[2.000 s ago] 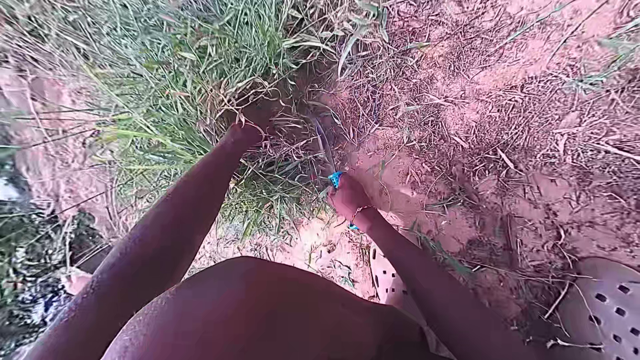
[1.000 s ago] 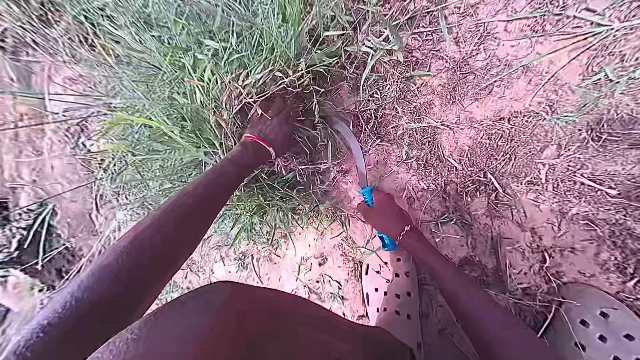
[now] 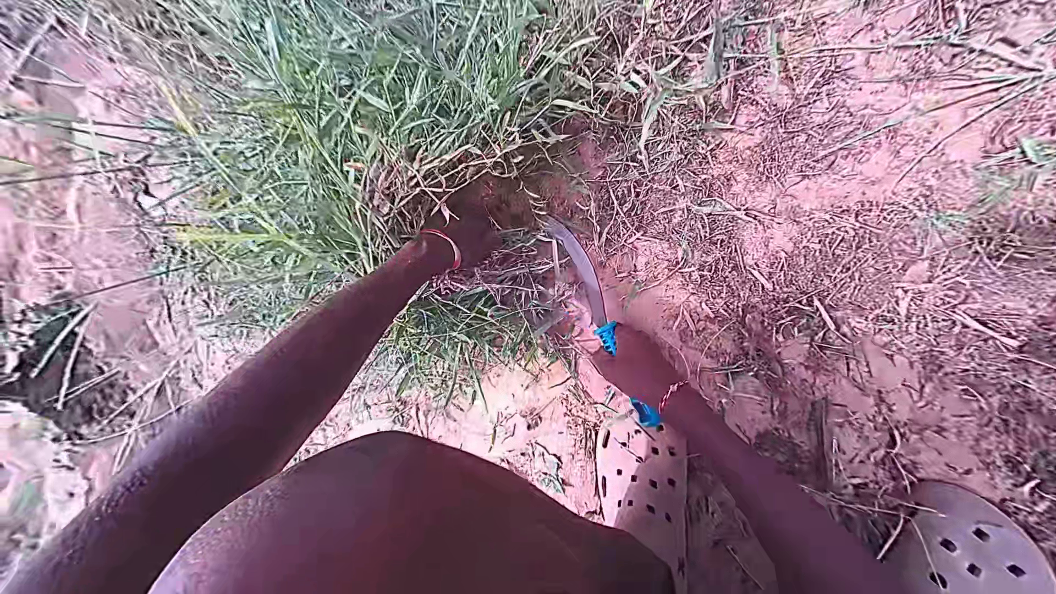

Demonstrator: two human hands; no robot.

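Note:
My right hand (image 3: 635, 360) is closed around the blue handle (image 3: 607, 337) of a sickle. Its curved metal blade (image 3: 584, 268) points up and to the left, its tip near the base of a clump of green grass (image 3: 396, 107). My left hand (image 3: 472, 227), with a red and white band at the wrist, reaches into the shaded foot of that clump. Its fingers are hidden in shadow and stems, so whether they grip any grass cannot be told. A gap lies between the blade and my left hand.
Perforated clogs (image 3: 642, 487) are on my feet, one below my right hand and the other (image 3: 973, 544) at the lower right corner. Dry cut stalks and straw (image 3: 742, 206) lie over reddish soil. Longer stems (image 3: 965, 99) stretch across the upper right.
The sickle's blade, blurred two seconds ago, shows plainly now. Since one second ago my left hand has gone into deeper shadow at the clump's foot. My right hand keeps its hold on the handle.

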